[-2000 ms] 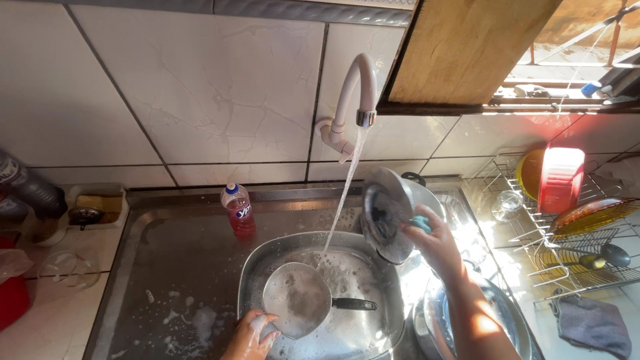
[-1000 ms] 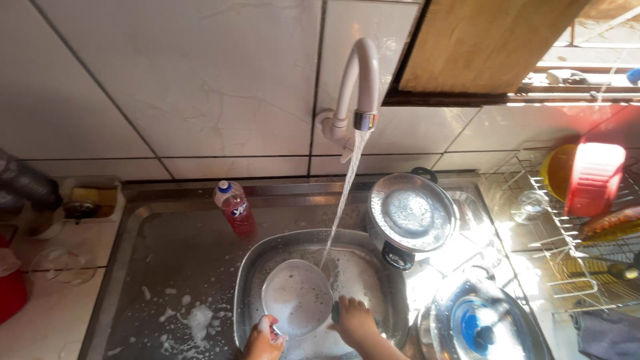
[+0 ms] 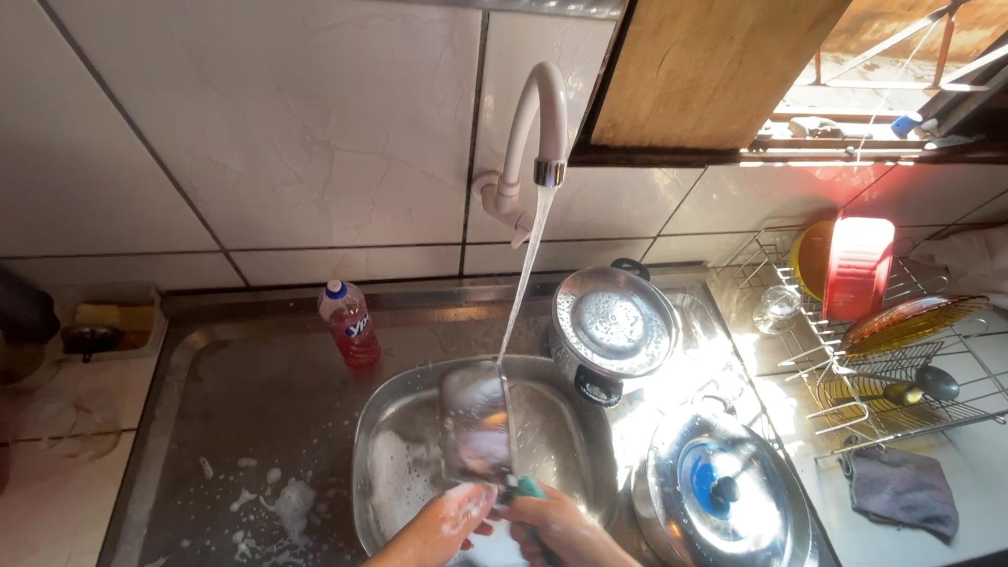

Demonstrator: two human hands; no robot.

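A small metal saucepan (image 3: 476, 421), blurred by motion, is tilted onto its side above a large rectangular metal pan (image 3: 366, 480) in the sink. My left hand (image 3: 457, 512), wet with suds, grips the saucepan at its lower end beside the handle. My right hand (image 3: 551, 520) is closed around a green sponge (image 3: 529, 488) against the dark handle, which partly shows below the fingers. Water streams from the white curved faucet (image 3: 550, 118) beside the saucepan's rim. Suds (image 3: 291, 504) lie on the steel sink surface at left.
A pink dish soap bottle (image 3: 354, 331) stands behind the large pan. To the right are a pot with a metal lid (image 3: 614, 323), a larger lidded pot (image 3: 720, 492), a wire dish rack (image 3: 835, 378) with dishes, and a grey cloth (image 3: 902, 488). A sponge tray (image 3: 146, 323) sits at left.
My right hand has moved from the pot at right to the saucepan's handle. The metal lid it held earlier now rests on that pot. The saucepan has turned from lying face-up to its side.
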